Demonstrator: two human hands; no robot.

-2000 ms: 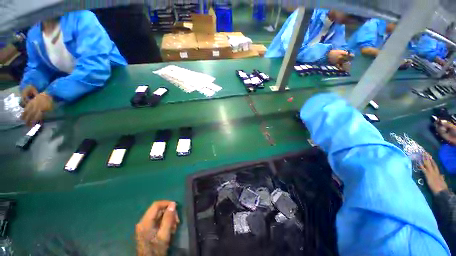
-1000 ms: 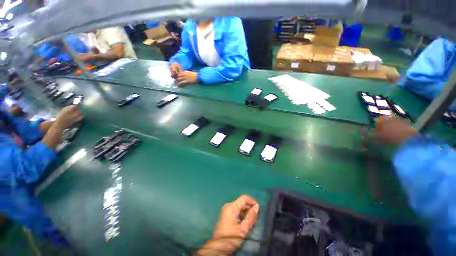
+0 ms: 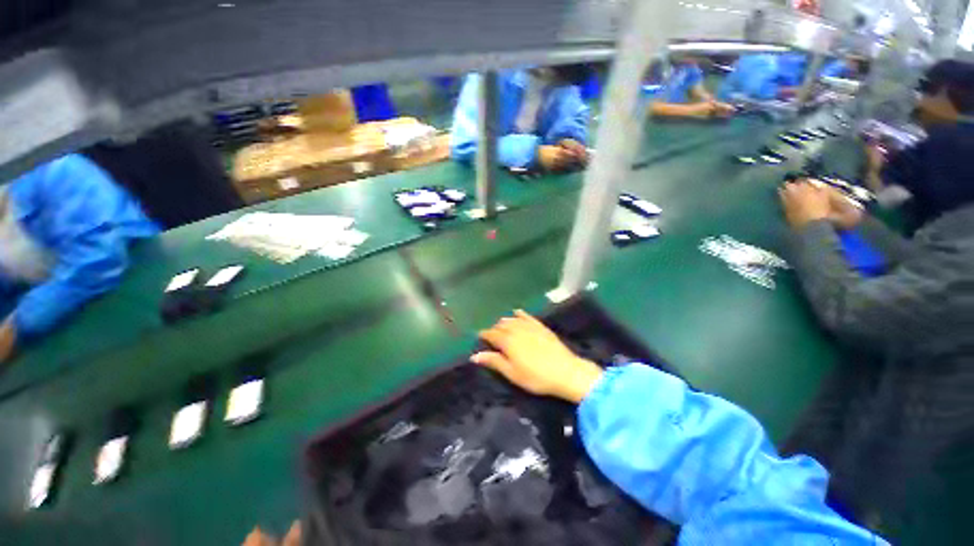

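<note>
The large black parts tray (image 3: 358, 427) lies in front of me, with small dark squarish plastic parts (image 3: 438, 496) loose in it, some with silvery glints. My right hand (image 3: 534, 357), in a blue sleeve, is at the tray's far rim with fingers stretched; nothing shows in it. My left hand (image 3: 276, 536) is mostly cut off by the bottom edge, left of the tray; only fingertips show. Several black handsets with white patches, one of them here (image 3: 188, 423), lie spaced in a row on the green belt at left.
A pale metal post (image 3: 609, 160) stands beyond the tray. Across the belt lie white strips (image 3: 288, 235) and handset clusters (image 3: 429, 203). Small pale parts (image 3: 744, 259) lie at right, near a person in grey sleeves (image 3: 886, 277). Another person in blue (image 3: 80, 229) sits at far left.
The view swung left, then back right. My right hand, over the far handset cluster a second ago, is now at the tray rim. My left hand is now almost out of view.
</note>
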